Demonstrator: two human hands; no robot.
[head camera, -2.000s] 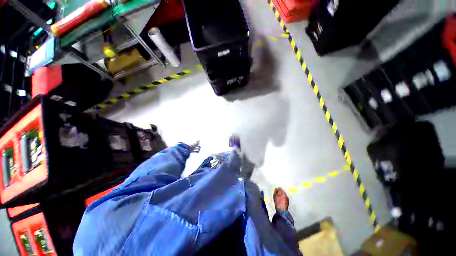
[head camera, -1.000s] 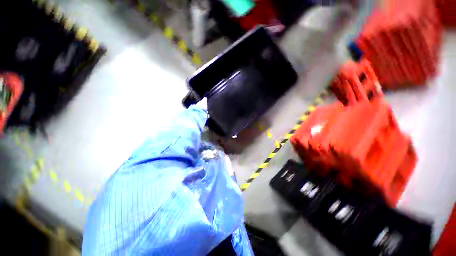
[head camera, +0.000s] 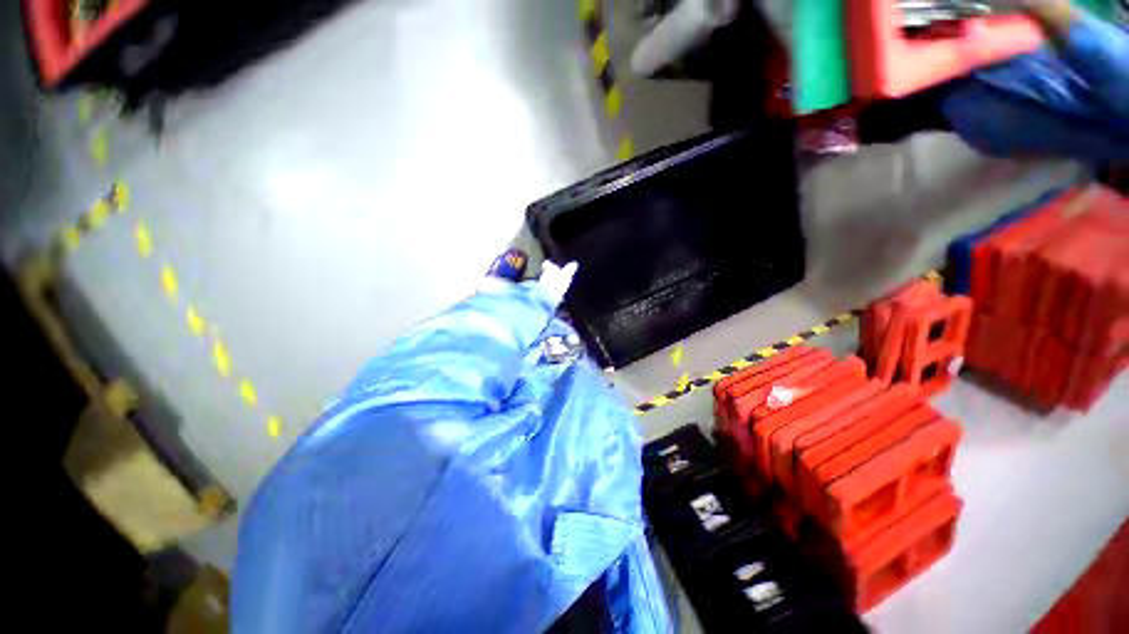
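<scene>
An empty-looking black tote (head camera: 693, 242) lies in front of me, its opening facing up towards my view. My left hand (head camera: 557, 280), in white, is small and blurred at the tote's near left edge. Its fingertips touch or overlap the rim; whether they grip it I cannot tell. My right hand is not in view; my light blue smock fills the lower middle.
Red foam trays (head camera: 842, 452) stand in piles at the right, beside black totes (head camera: 712, 514). Another person's blue sleeve (head camera: 1040, 93) and a red tray (head camera: 953, 50) show at upper right. Yellow-black tape (head camera: 780, 347) crosses the floor. A carton (head camera: 130, 477) is at lower left.
My view has turned right. The tote looks larger and closer, with my left hand at its edge. The red tray piles and the other person's sleeve have come into view.
</scene>
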